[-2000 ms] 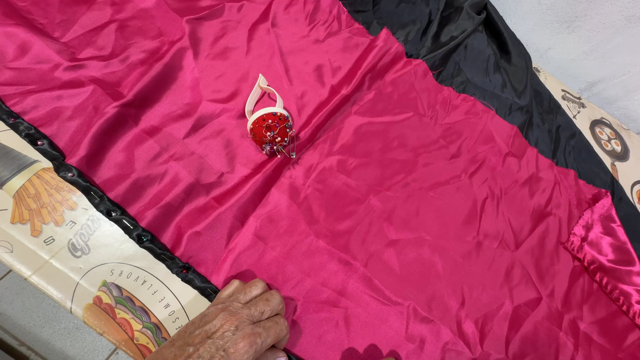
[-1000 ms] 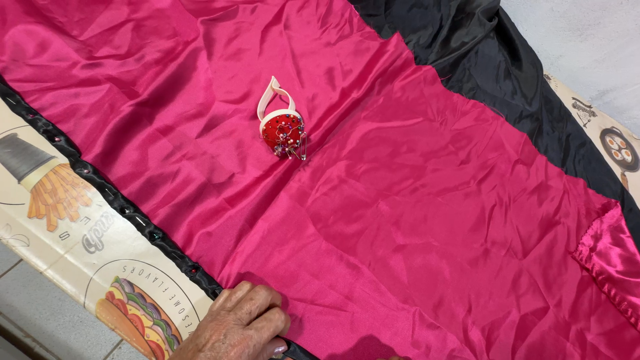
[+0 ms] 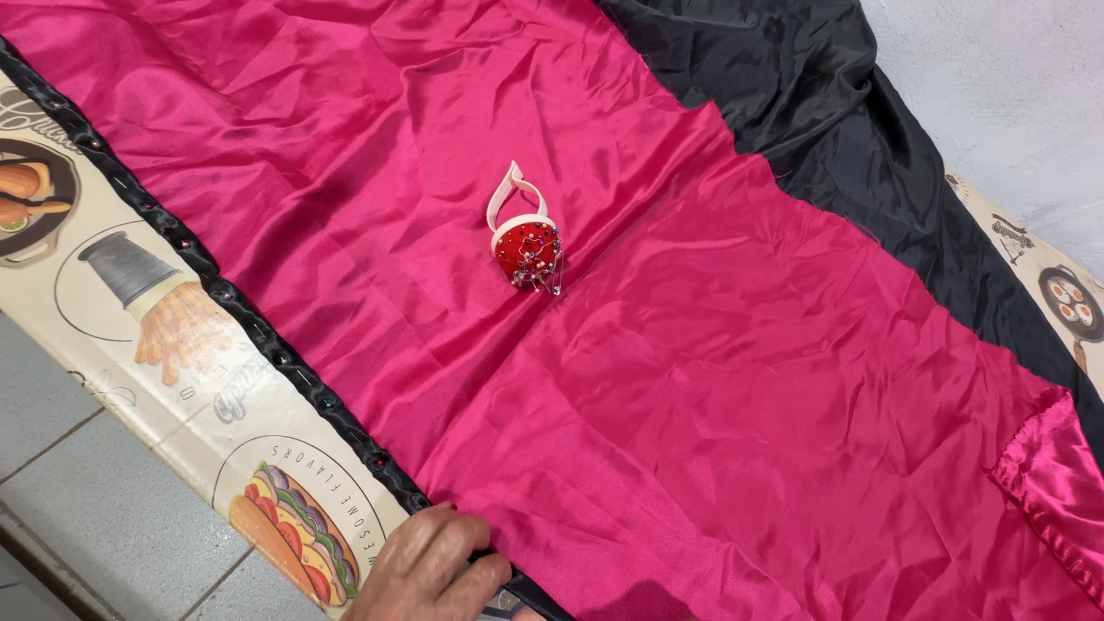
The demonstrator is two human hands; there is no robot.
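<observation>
Bright pink satin fabric lies wrinkled across the view, with a narrow folded black satin edging along its lower left side. Several coloured-head pins run through this edging. At the bottom, my left hand pinches the edging between its fingers and thumb. Just right of it, a sliver of a fingertip shows at the frame's bottom edge; it may be my right hand, but the rest is out of view. A red pincushion on a pale wrist band lies on the pink fabric, stuck full of pins and some safety pins.
Black fabric lies along the pink fabric's frayed upper right edge. A hemmed pink piece is at the right. Beneath is a table covering with food prints. Grey floor tiles show lower left, a pale wall or surface upper right.
The view has shifted, so more of the pinned edging shows at the left. My left hand stays on the black edging. The pincushion still lies on the pink fabric.
</observation>
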